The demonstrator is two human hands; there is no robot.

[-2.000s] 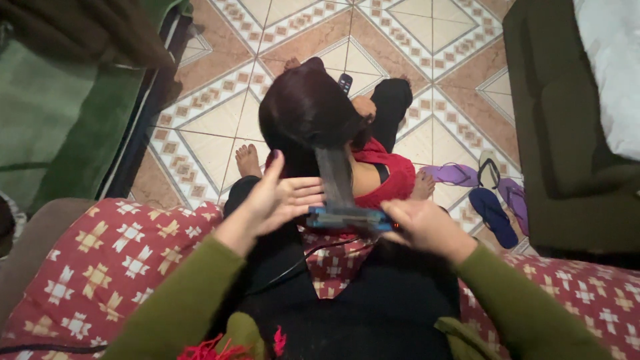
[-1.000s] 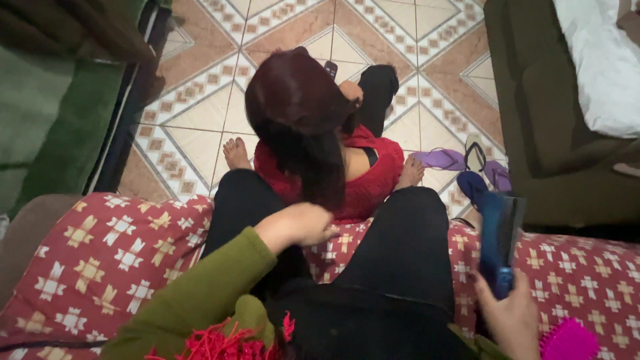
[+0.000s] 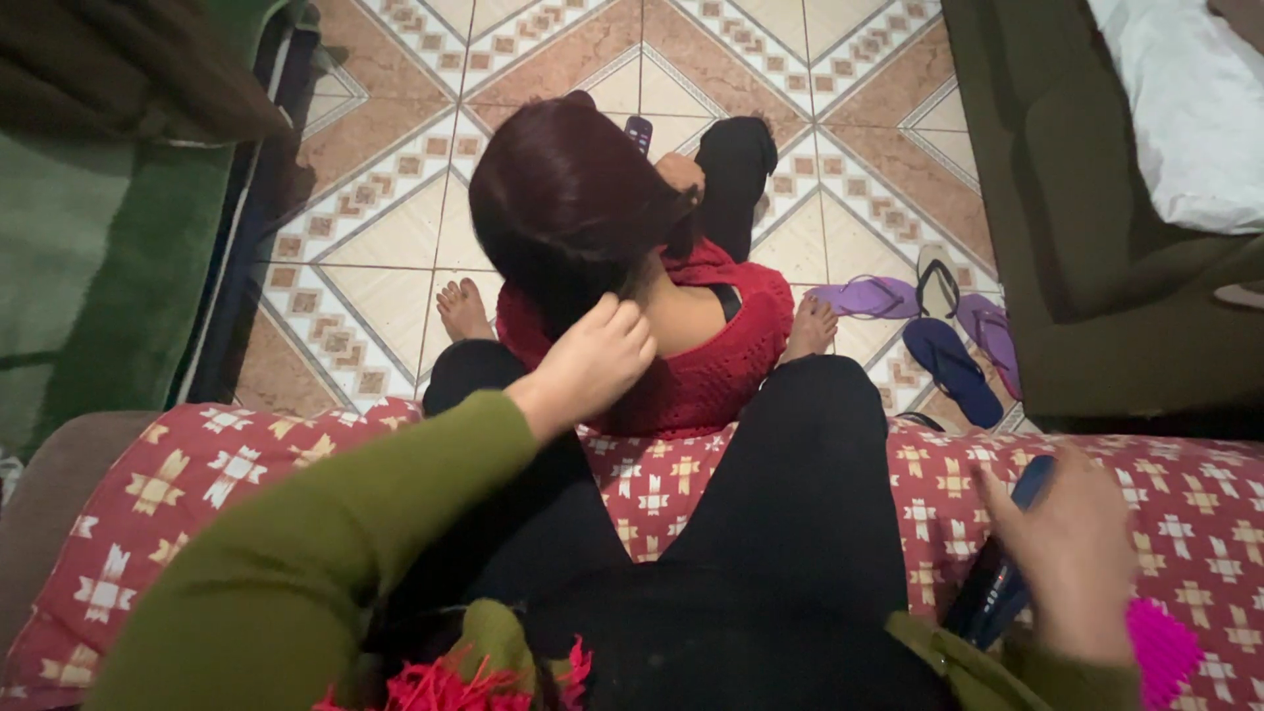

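My left hand has its fingers closed on a lock of the dark reddish hair of a person seated on the floor between my knees, at the nape. That person wears a red knitted top. At the right, my right hand, somewhat blurred, is at a blue hair straightener, which lies on or just over the patterned sofa cover; whether the fingers still grip it is unclear. Just beside that wrist is a bright pink bristled brush, partly hidden.
A red patterned cover spreads under me. Purple flip-flops and a dark blue flip-flop lie on the tiled floor. A remote control is beyond the seated person. A dark brown sofa stands at the right, a green rug at the left.
Two seconds ago both hands were at the hair with the straightener. The right hand has since carried it off to the right and lowered it. The left hand has moved up to the nape.
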